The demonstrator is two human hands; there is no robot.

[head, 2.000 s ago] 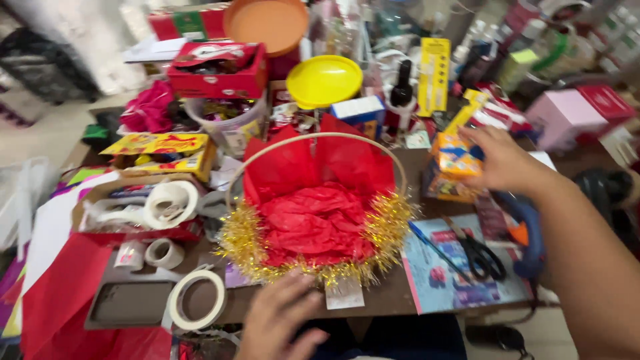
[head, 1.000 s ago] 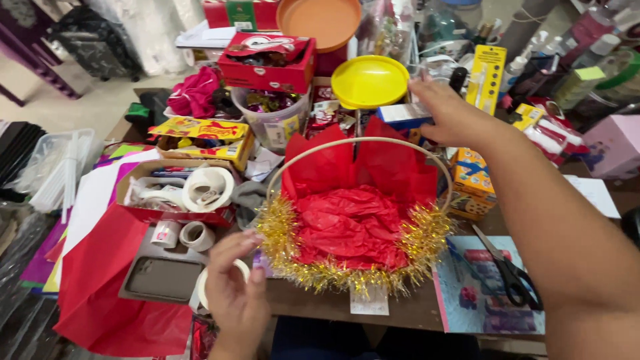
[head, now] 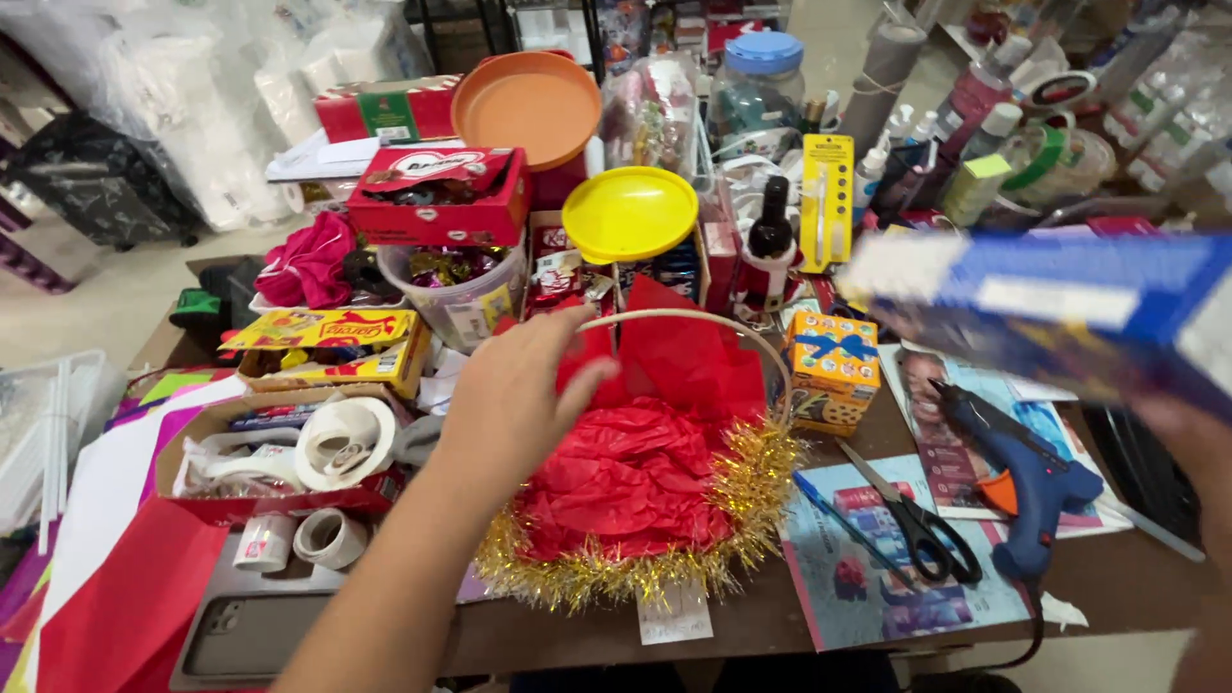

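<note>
A basket with a hoop handle point(head: 674, 316), lined with crumpled red tissue paper point(head: 630, 481) and edged with gold tinsel point(head: 635, 577), stands at the table's front. My left hand point(head: 525, 395) reaches over its left side, fingers apart, near the handle; whether it touches the basket is unclear. At the right edge my right hand point(head: 1189, 433), partly out of view, holds a blurred blue and white box point(head: 1049, 308). Just right of the basket stands an orange box with a blue ribbon point(head: 833, 371).
Scissors point(head: 914, 520), a blue pen point(head: 852, 529) and a blue glue gun point(head: 1025, 481) lie at the right. A box of tape rolls point(head: 289, 448) sits left. Behind are a yellow lid point(head: 630, 214), an orange dish point(head: 527, 108), a bottle point(head: 772, 221) and chocolate boxes point(head: 438, 197).
My right hand has gone from behind the basket to the right edge, bringing the blue and white box. My left hand has moved up from the lower left to the basket's handle area.
</note>
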